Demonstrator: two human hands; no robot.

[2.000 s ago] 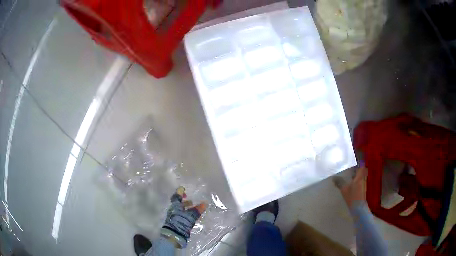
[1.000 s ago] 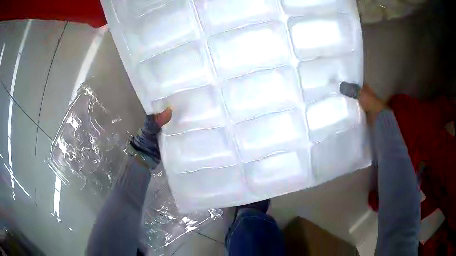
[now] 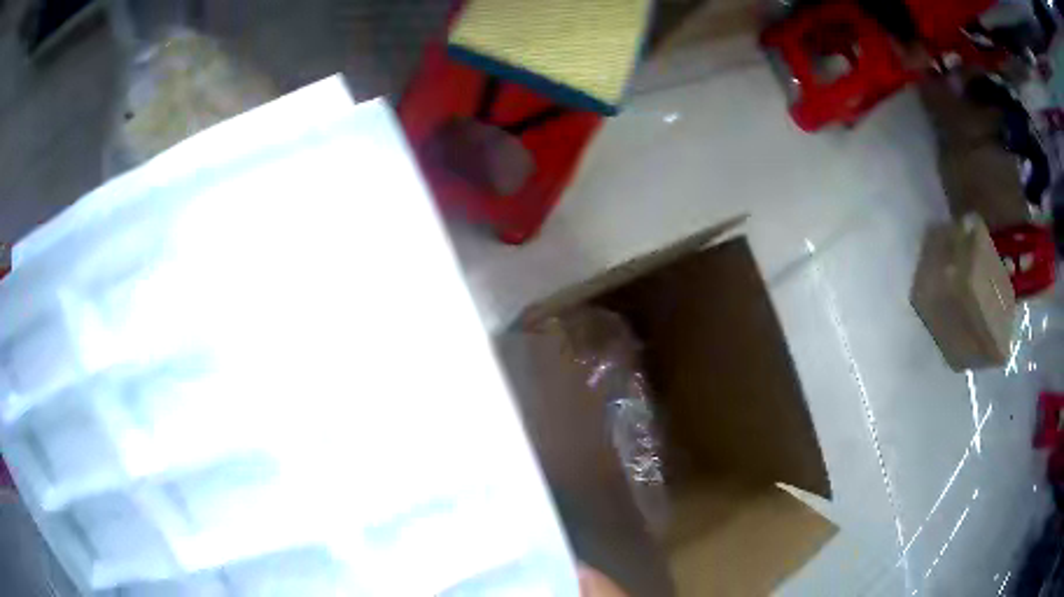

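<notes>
A large white blister tray (image 3: 315, 350) with rectangular cells fills the left of the view, tilted and glaring. A second white edge shows behind its top. A bit of my right hand (image 3: 597, 583) shows at the tray's lower right edge, cut off by the picture's bottom; its fingers are hidden, but it appears to hold the tray. My left hand is not in view. An open cardboard carton (image 3: 747, 373) stands on the floor right of the tray, with a crinkled clear bag (image 3: 636, 437) inside.
A red stool (image 3: 513, 175) with a yellow woven pad (image 3: 560, 41) stands beyond the tray. More red stools (image 3: 834, 64) are at the top right. A smaller carton (image 3: 963, 292) is on the floor at the right. A clear bag of cream pieces (image 3: 193, 88) is at the upper left.
The view has swung right, bringing the open carton into sight. The tray, earlier lying below and then held by both hands, is now at the left. My left hand has left the picture.
</notes>
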